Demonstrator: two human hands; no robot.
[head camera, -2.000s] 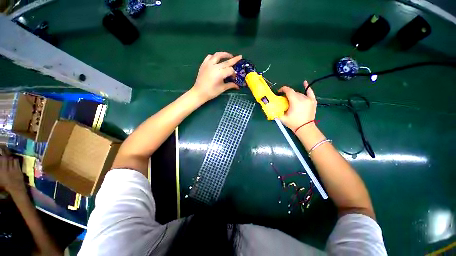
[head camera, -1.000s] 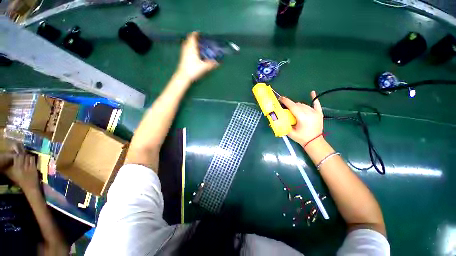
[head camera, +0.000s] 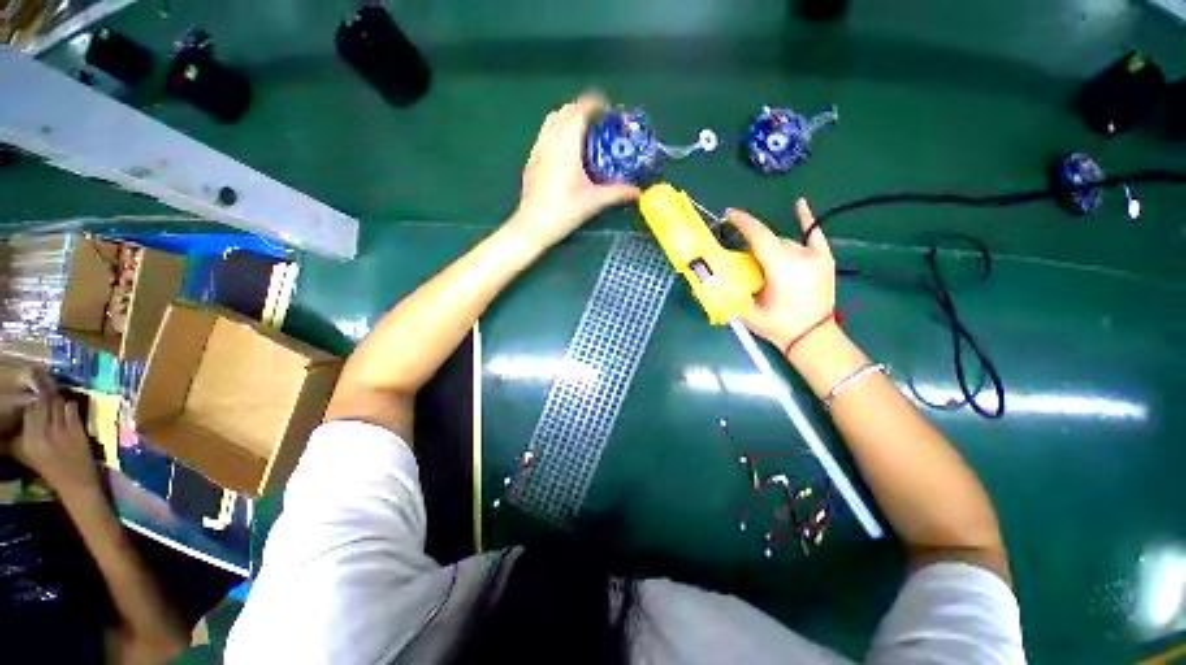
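My left hand (head camera: 562, 169) holds a round blue-and-white circuit board assembly (head camera: 624, 148) by its left side; a pale lead with a white plug end sticks out to the right. My right hand (head camera: 788, 279) holds the yellow hot glue gun (head camera: 702, 256), its nozzle end just below the held board; whether they touch cannot be told. A long translucent glue stick (head camera: 809, 431) runs out of the gun's rear. A second round assembly (head camera: 778, 139) lies on the green surface right of the held one. A third assembly (head camera: 1078, 183) lies farther right by the black cord (head camera: 936, 199).
A perforated strip (head camera: 585, 377) lies below my left hand. Small red-and-black wired parts (head camera: 784, 503) lie near me. Black cylindrical housings (head camera: 382, 55) stand or lie beyond. A metal bar (head camera: 169, 153), cardboard boxes (head camera: 228, 396) and another person's hand (head camera: 52, 435) are at left.
My left hand, blurred at upper left a second ago, is now back near the gun's tip with a round assembly. The assembly previously near the nozzle and the one by the cord have shifted right.
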